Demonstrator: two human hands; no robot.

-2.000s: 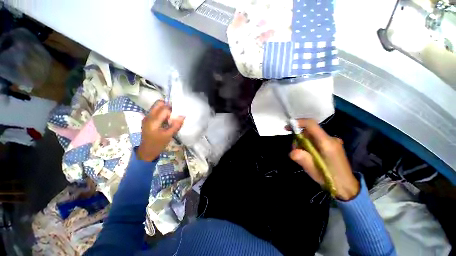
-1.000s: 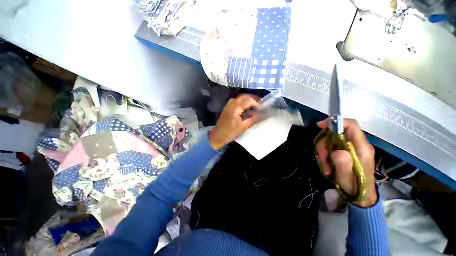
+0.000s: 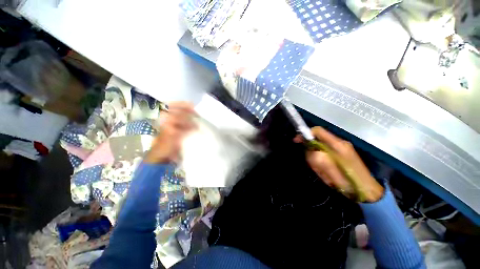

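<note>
My right hand (image 3: 345,165) holds the fabric shears (image 3: 297,120) by their yellow-gold handles. The blades point up and left, with the tip at the lower edge of a patchwork piece (image 3: 273,68) hanging over the table edge. My left hand (image 3: 173,134) is blurred, left of the lap, above the crumpled patchwork pile. A blurred white fabric piece (image 3: 205,157) hangs at its fingers and looks held by them. Whether the blades are open or closed is hard to tell.
The grey table-edge ruler (image 3: 368,110) runs along the blue-edged table. A bundle of small pieces (image 3: 213,21) lies at the top. The sewing machine (image 3: 447,79) is at upper right. The patchwork pile (image 3: 113,157) lies left of the black-covered lap (image 3: 284,210), which has pale threads.
My left hand has moved left from the hanging piece, with white fabric at its fingers. The shears have swung from upright to the patchwork edge. The hanging piece has tilted, and more patchwork shows at the top.
</note>
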